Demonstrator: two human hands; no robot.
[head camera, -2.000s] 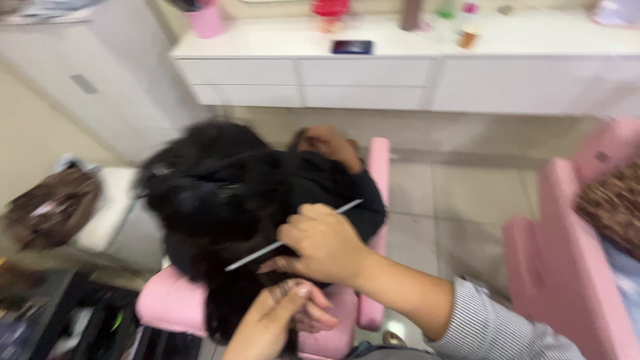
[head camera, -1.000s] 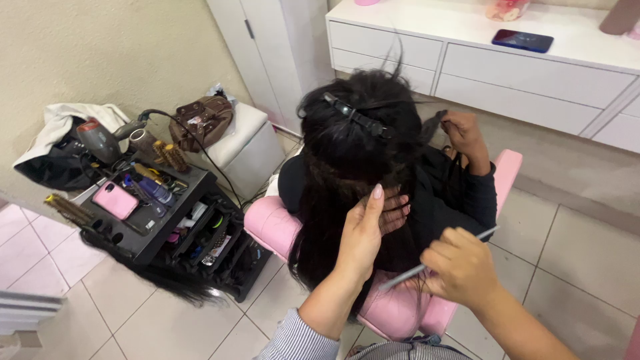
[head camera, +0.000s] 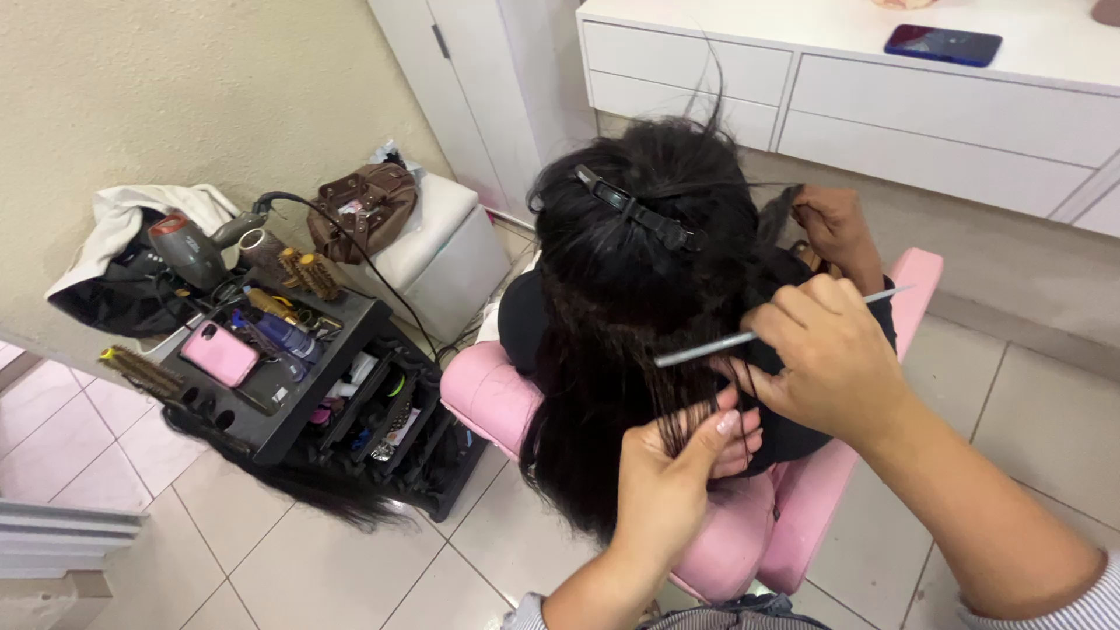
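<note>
A person with long dark hair (head camera: 647, 289) sits facing away from me in a pink salon chair (head camera: 490, 394). A black hair clip (head camera: 634, 208) holds hair at the back of the head. My left hand (head camera: 678, 464) pinches a thin section of hair below the nape between thumb and fingers. Just above it on the right, my right hand (head camera: 809, 350) grips a grey tail comb (head camera: 704, 350), whose comb end lies against the hair and whose thin tail points right. The seated person's raised hand (head camera: 836, 227) is beside the head, at a lock of hair.
On the left, a black salon trolley (head camera: 297, 411) carries a hair dryer (head camera: 188, 249), round brushes (head camera: 306, 273) and a pink phone case (head camera: 219, 353); long dark hair (head camera: 324, 494) hangs off it. Behind stand a white stool (head camera: 455, 254) with a brown bag (head camera: 363, 210) and white drawers (head camera: 927, 131) bearing a phone (head camera: 942, 45).
My left hand has moved down from near the nape and now holds a thin hair section. The right hand has brought the comb up against the hair.
</note>
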